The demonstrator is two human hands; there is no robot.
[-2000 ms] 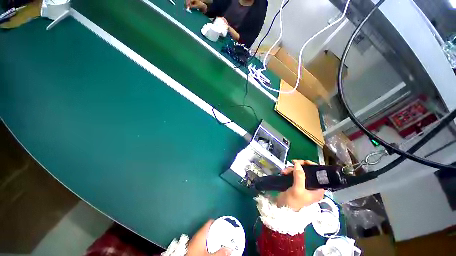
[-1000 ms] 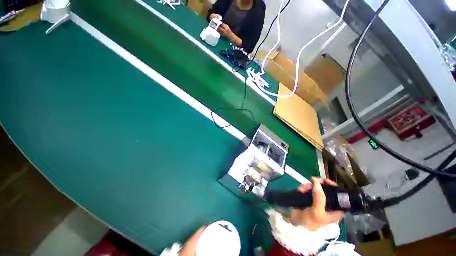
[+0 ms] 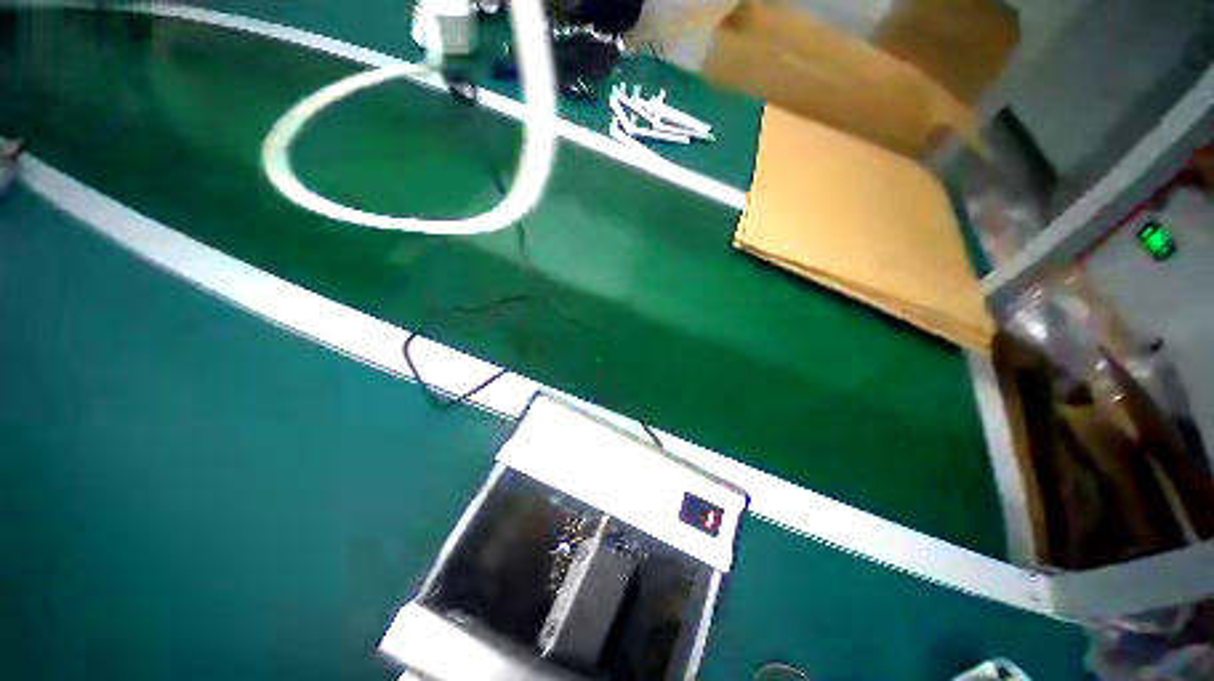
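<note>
A screw feeder (image 3: 619, 466), a white and grey box with a small red switch, stands at the bottom middle in front of me, cut off by the lower edge. Small shiny bits, probably screws, show inside its dark open tray. Neither of my hands is in the picture. The black screwdriver is not in view. A small part of a white piece (image 3: 992, 669) shows at the bottom right edge.
A white cable (image 3: 400, 224) loops over the green centre strip. A thin black wire (image 3: 446, 399) crosses the white rail behind the feeder. Flat brown cardboard (image 3: 859, 220) lies beyond, with white pieces (image 3: 652, 117) and open cartons near it.
The view has moved closer to the feeder and the centre strip. Both my hands, the white housing and the screwdriver have left the picture. The person opposite is out of view.
</note>
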